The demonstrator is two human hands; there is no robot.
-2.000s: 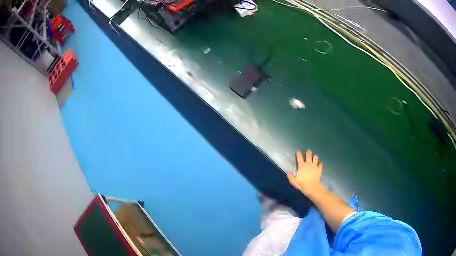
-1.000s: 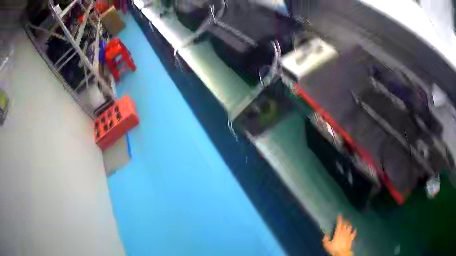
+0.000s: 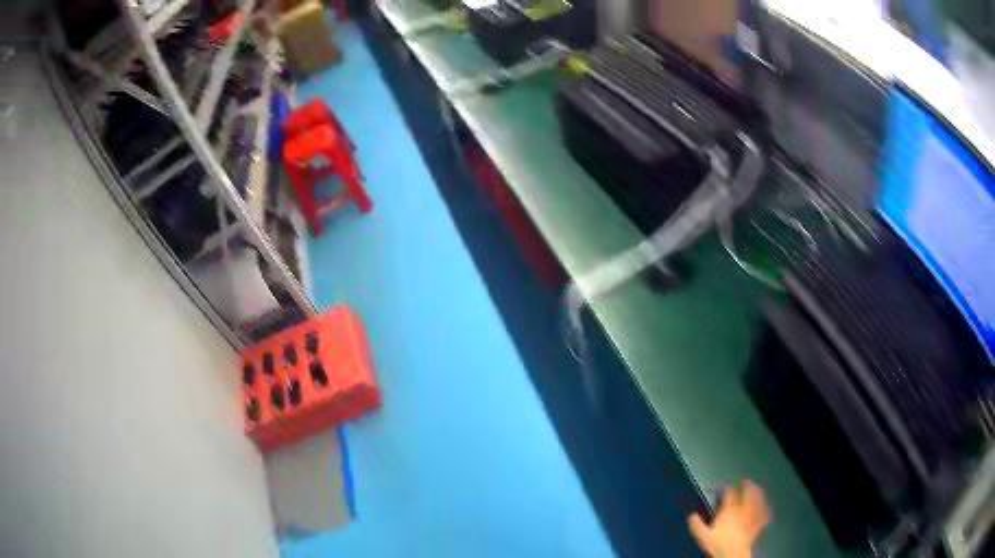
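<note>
My left hand (image 3: 733,523) is at the bottom right, on the near edge of the green-matted bench (image 3: 666,338). Its fingers are apart and it holds nothing that I can see. The wrist is cut off by the picture's lower edge. My right hand is not in view. Beyond my hand, a large black ribbed unit (image 3: 840,403) stands on the bench, and a similar black unit (image 3: 644,131) stands farther along. Grey cables or straps lie between them, blurred.
A red-orange crate (image 3: 311,376) with dark slots stands by the left wall over a grey panel (image 3: 311,485). Red stools (image 3: 325,164) stand behind it, beside a metal rack (image 3: 202,142). A brown carton (image 3: 309,38) is farther back. A bright blue screen (image 3: 938,207) is at right.
The view has moved forward along the bench. The crate and stools appear larger and nearer, and the black units have come into view. My left hand stays at the bench edge.
</note>
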